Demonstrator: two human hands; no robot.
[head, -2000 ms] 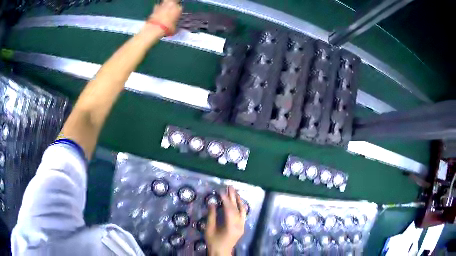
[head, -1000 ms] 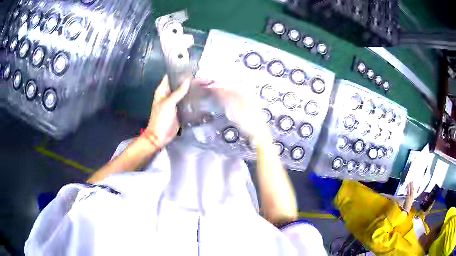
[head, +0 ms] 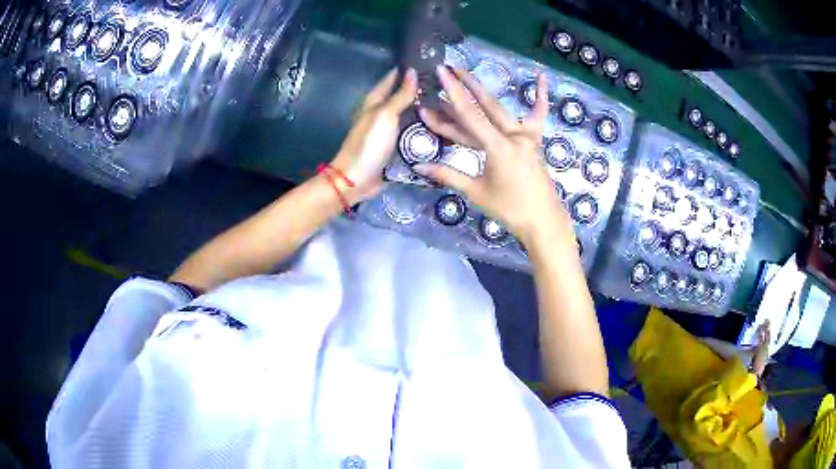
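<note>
My left hand [head: 368, 142] holds a black holder strip [head: 423, 55] upright in the picture, over the left part of a clear blister tray [head: 605, 169]. A lens unit [head: 420, 144], a black ring with a bright centre, shows at the strip's lower part. My right hand [head: 500, 165] is over the tray, with the thumb and a finger on either side of this lens unit, other fingers spread. Several dark-ringed lens units lie in the tray's pockets. My right hand and the strip hide part of the tray.
A tray stack [head: 197, 92] with lens units stands left. A second blister tray [head: 632, 243] lies right. Two filled holder strips [head: 588, 56] [head: 710, 129] lie beyond the trays. A dark holder stack [head: 683, 27] is at the rear. A person in yellow [head: 687, 376] is at lower right, near papers.
The empty-handed reach to the rear and the strip's arrival at the tray came earlier. Since then, both hands and the strip have shifted right in view, and a lens unit now shows at the strip.
</note>
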